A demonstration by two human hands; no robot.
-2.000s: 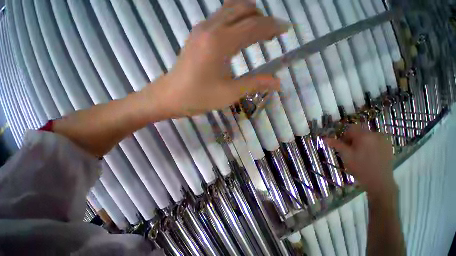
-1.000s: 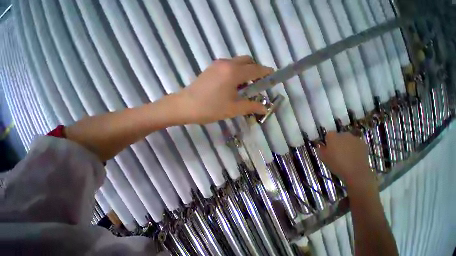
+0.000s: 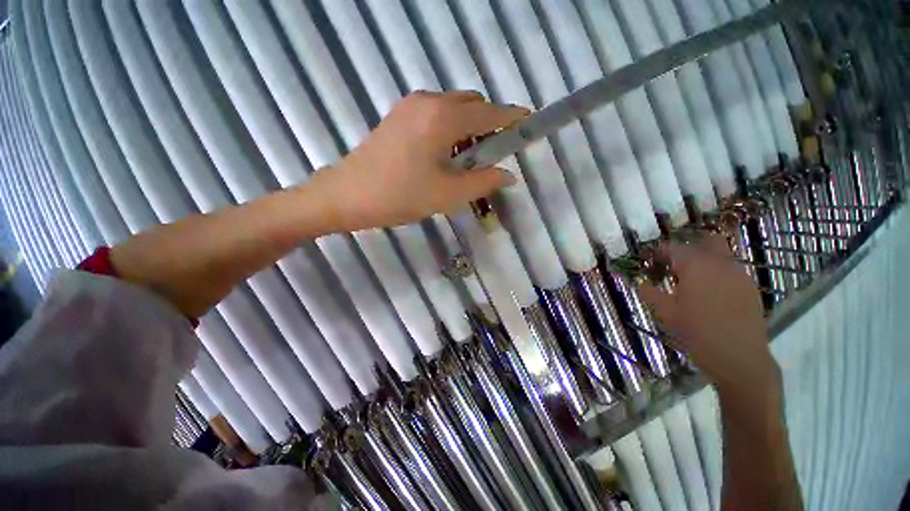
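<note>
My left hand [image 3: 414, 160] is at the near end of the tray's flat grey rim [image 3: 599, 95], with fingers above it and thumb below, closed around it. A small brass-coloured piece [image 3: 486, 213] shows just under the thumb. My right hand [image 3: 708, 299] is over the row of small shiny fittings [image 3: 733, 215], where white sleeves meet bare metal tubes. Its fingertips are among the fittings, and what they hold is hidden. White-sleeved tubes [image 3: 299, 110] lie side by side under both hands.
Bare polished tubes [image 3: 439, 419] fan out at the bottom. The tray's lower rim [image 3: 649, 404] passes by my right wrist, with thin wires above it. A bright flat metal strip [image 3: 529, 349] runs down the middle. More white sleeves lie at the lower right. A dark area is at the upper right.
The chrome T-shaped fitting seen by my left fingers a second ago no longer shows there. My left hand has shifted slightly up and left. My right hand has moved slightly right and up.
</note>
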